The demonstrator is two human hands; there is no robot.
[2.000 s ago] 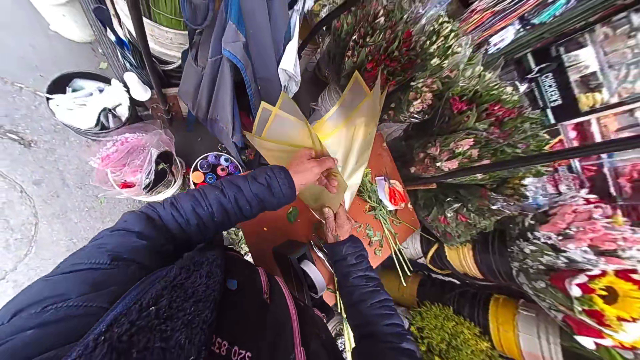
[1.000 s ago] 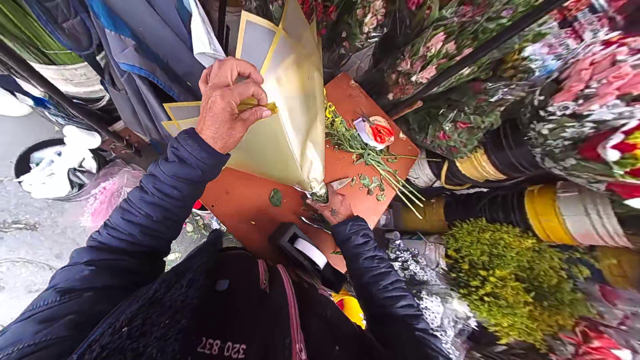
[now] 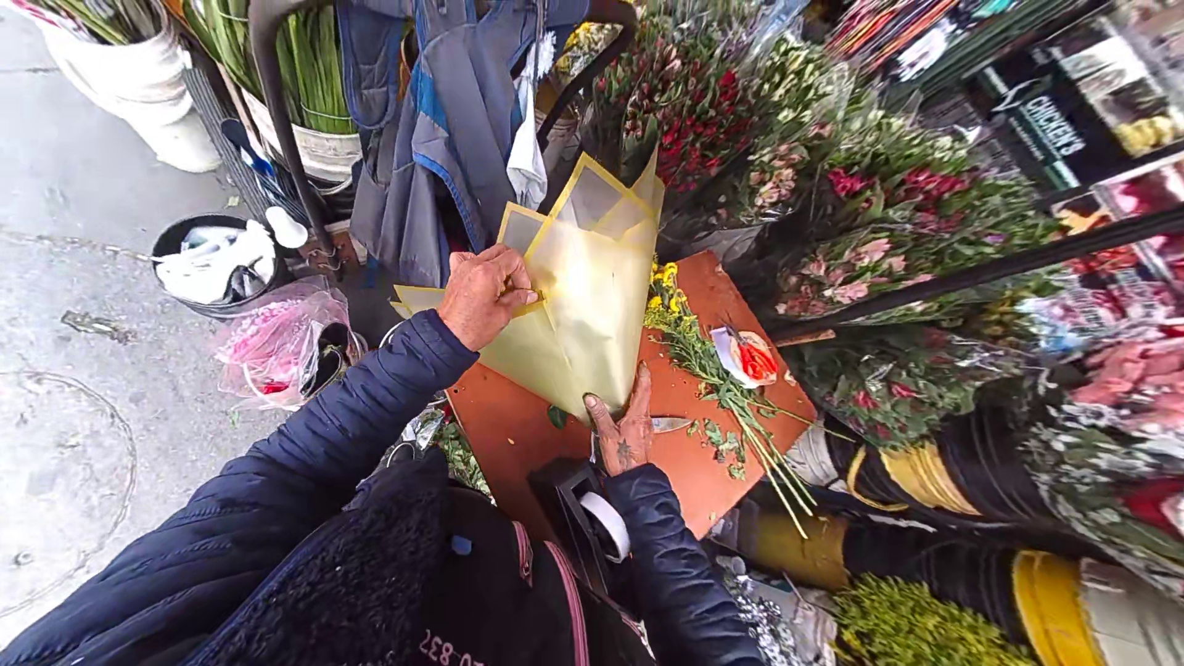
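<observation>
My left hand (image 3: 486, 294) pinches the edge of a yellow-bordered, translucent wrapping sheet between thumb and fingers. The wrapped paper cone (image 3: 597, 314) stands with its wide end pointing away from me. Around its narrow lower end my right hand (image 3: 624, 427) is closed, thumb in front. A metal blade (image 3: 670, 424) shows beside the right hand; its handle is hidden. What the cone holds inside cannot be seen. To the right, cut stems with small yellow flowers (image 3: 680, 324) lie on the orange-brown tabletop (image 3: 504, 430).
A black tape dispenser (image 3: 564, 509) sits at the near table edge. A red-and-white item (image 3: 754, 359) rests on the stems. Wrapped flower bunches (image 3: 860, 203) crowd the right. A gray-blue apron or bag (image 3: 435, 139) hangs behind. A black bucket (image 3: 217, 301) and pink wrapped bundle (image 3: 282, 347) stand left.
Two seconds ago both hands were together at the lower part of the cone. My left hand has since moved to the sheet's left edge, and a flap is drawn out. My right hand stays at the base.
</observation>
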